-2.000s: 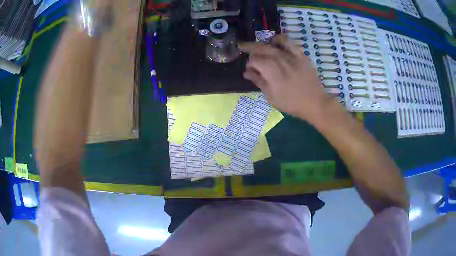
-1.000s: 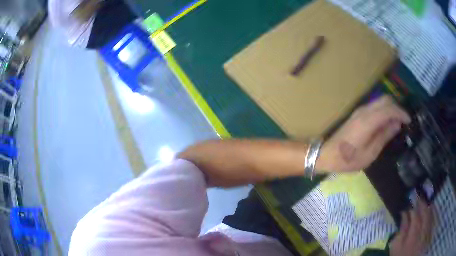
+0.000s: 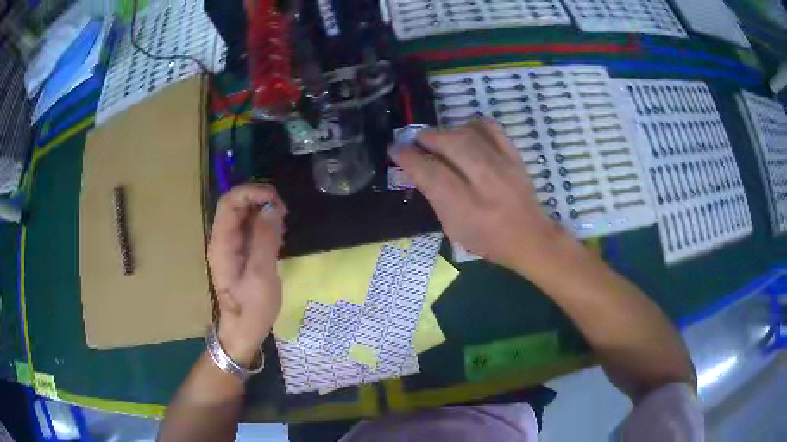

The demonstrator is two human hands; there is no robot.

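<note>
The black-based fixture (image 3: 341,164) stands in front of me, with a shiny metal linkage and a round clear disc at its front. My left hand (image 3: 248,259) is left of the disc, fingers curled; a tiny pale bit shows at its fingertips, too small to name. My right hand (image 3: 470,181) is right of the disc, its fingertips together at a small whitish piece on the fixture's right side; I cannot tell if it grips it. Label sheets (image 3: 393,298) overlap on yellow backing paper (image 3: 311,276) below the fixture.
Parts trays with rows of rod parts lie at right (image 3: 595,147), far right (image 3: 703,173) and back left (image 3: 160,52). A cardboard sheet (image 3: 164,302) with a dark rod (image 3: 123,229) lies at left. A red coiled item (image 3: 269,60) is behind the fixture.
The view has swung back from the left side and floor to the bench. My left hand is now left of the disc; my right hand is at the fixture's right side.
</note>
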